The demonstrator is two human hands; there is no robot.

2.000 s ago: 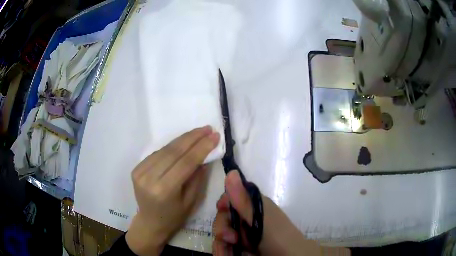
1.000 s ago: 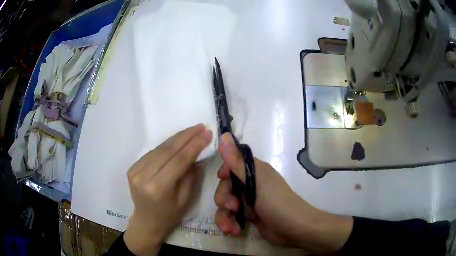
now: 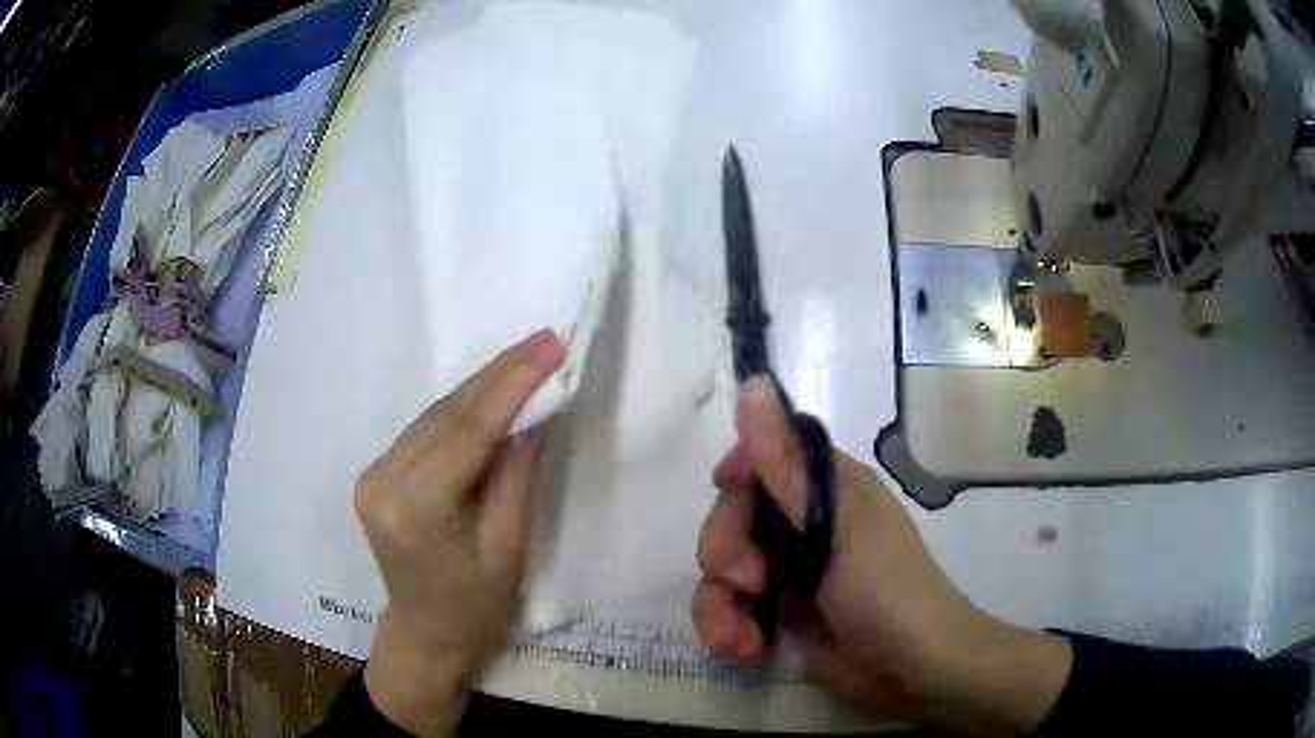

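Observation:
White cut pieces point(image 3: 505, 188) lie on the white table, left of centre. My left hand point(image 3: 469, 490) pinches their near edge between thumb and fingers and holds that corner raised. My right hand point(image 3: 822, 555) holds the black fabric scissors point(image 3: 743, 260) by the loop handles, to the right of the cloth. The blades look closed, point away from me and do not touch the raised edge. More thin white cloth seems to lie between the raised edge and the scissors, but its outline is faint.
The sewing machine point(image 3: 1110, 144) stands at right, with an orange-brown block point(image 3: 1066, 325) beside the needle area. A blue bin point(image 3: 123, 188) at left holds a tied white bundle point(image 3: 144, 418). A printed ruler point(image 3: 620, 656) runs along the near table edge. A cardboard box point(image 3: 274, 678) is below left.
The scissors and my right hand have moved right, away from the cloth. The blades, slightly apart a second ago, now look closed. My left hand has lifted the cloth's near edge and shifted slightly left.

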